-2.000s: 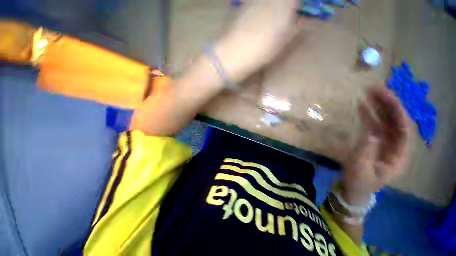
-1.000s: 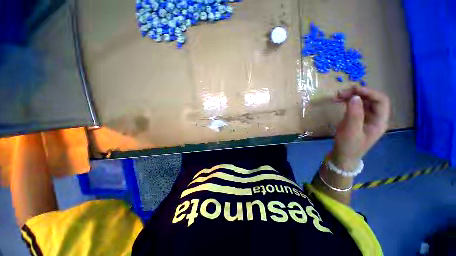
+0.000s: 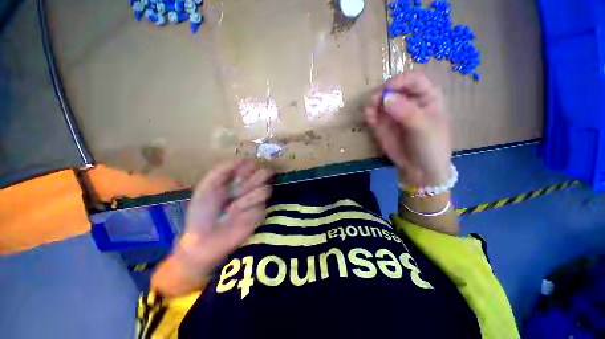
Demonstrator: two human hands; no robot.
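My right hand (image 3: 412,122) is over the bench at centre right. Its thumb and forefinger pinch a small blue part (image 3: 388,98), mostly hidden by the fingertips. My left hand (image 3: 232,198) is at the front edge, left of centre, blurred, with fingers curled; small pale pieces seem to show among its fingers, but I cannot tell clearly. A pile of small blue plastic parts (image 3: 434,36) lies at the upper right. A heap of blue-and-white assemblies (image 3: 166,10) is cut off by the top edge at the left.
Brown cardboard (image 3: 199,79) with shiny tape covers the bench. A white round disc (image 3: 351,7) with dark smudges lies at the top. A white fragment (image 3: 268,151) lies near the front edge. An orange sheet (image 3: 43,208) is at left, and a blue bin (image 3: 574,93) at right.
My left hand has come from the far left to the bench's front edge. My right hand has moved left, away from the blue pile. The view has shifted, so less of the left heap shows.
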